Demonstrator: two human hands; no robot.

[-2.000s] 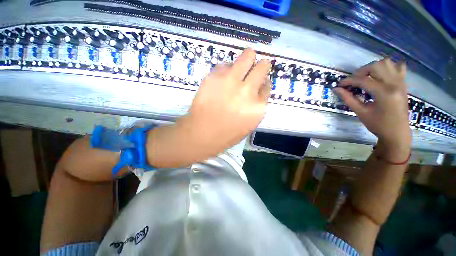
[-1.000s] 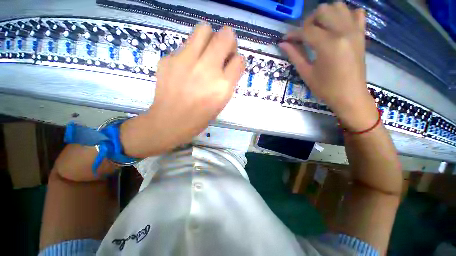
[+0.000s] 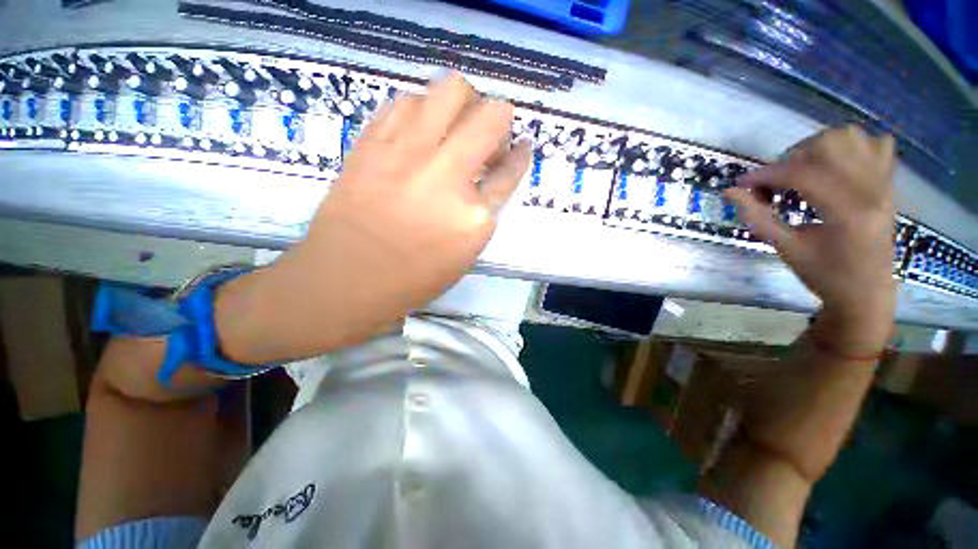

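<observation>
The circuit board panels [image 3: 290,127] form a long white strip with black, silver and blue parts, curving across the view. My left hand [image 3: 429,182] is over the middle of the strip, fingers bent, fingertips at the boards' back edge; the blue wrist strap [image 3: 193,327] is on its wrist. My right hand [image 3: 831,209] is over the strip further right, thumb and forefinger close together at the boards. Any tiny part in either hand is too small to tell. Black component strips [image 3: 472,59] lie behind the boards.
A blue bin [image 3: 584,13] is cut off by the top edge. Dark component tubes [image 3: 794,54] lie at the back right. A smartphone-like dark rectangle [image 3: 601,308] is on the front ledge [image 3: 461,295]. Another blue container [image 3: 954,32] is at the top right corner. Cardboard boxes [image 3: 38,343] are below.
My right hand has moved from the black strips out to the right, over the boards. My left hand stays over the boards, its wrist a little further left and lower.
</observation>
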